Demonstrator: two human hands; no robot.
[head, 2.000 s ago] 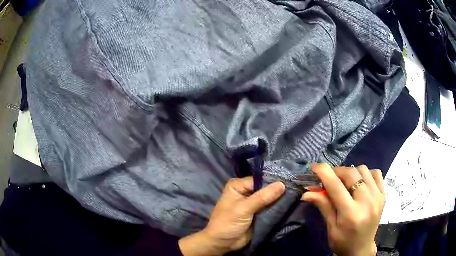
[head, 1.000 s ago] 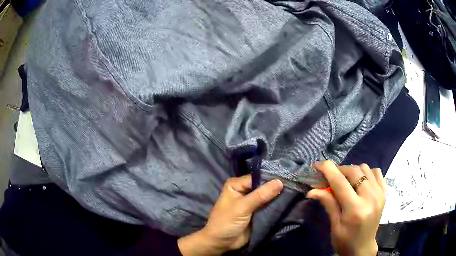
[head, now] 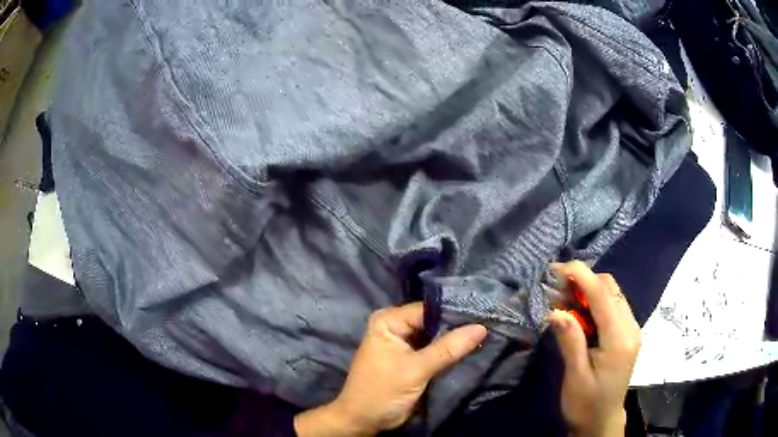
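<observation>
A grey-blue denim jacket (head: pixel 341 102), inside out at least in part, lies spread in front of me. My left hand (head: pixel 397 363) pinches its dark folded edge and seam (head: pixel 478 303) between thumb and fingers, low in the middle. My right hand (head: pixel 589 333) is just to the right, its thumb and forefinger at the same seam. The orange grip of the thread snips (head: pixel 582 309) shows inside my right hand. The blades are not clearly visible. Whether the right fingertips also pinch the cloth is hard to tell.
A white, pen-marked table (head: pixel 708 316) with a curved edge shows at the right. A dark flat rectangle (head: pixel 738 183) lies on it. Dark garments (head: pixel 725 64) are heaped at the upper right. Dark cloth (head: pixel 102 375) with small silver dots lies at the lower left.
My right hand has turned and the orange grip shows more. The seam between my hands has bunched up and tilted toward view. My left hand has shifted slightly left and keeps its pinch.
</observation>
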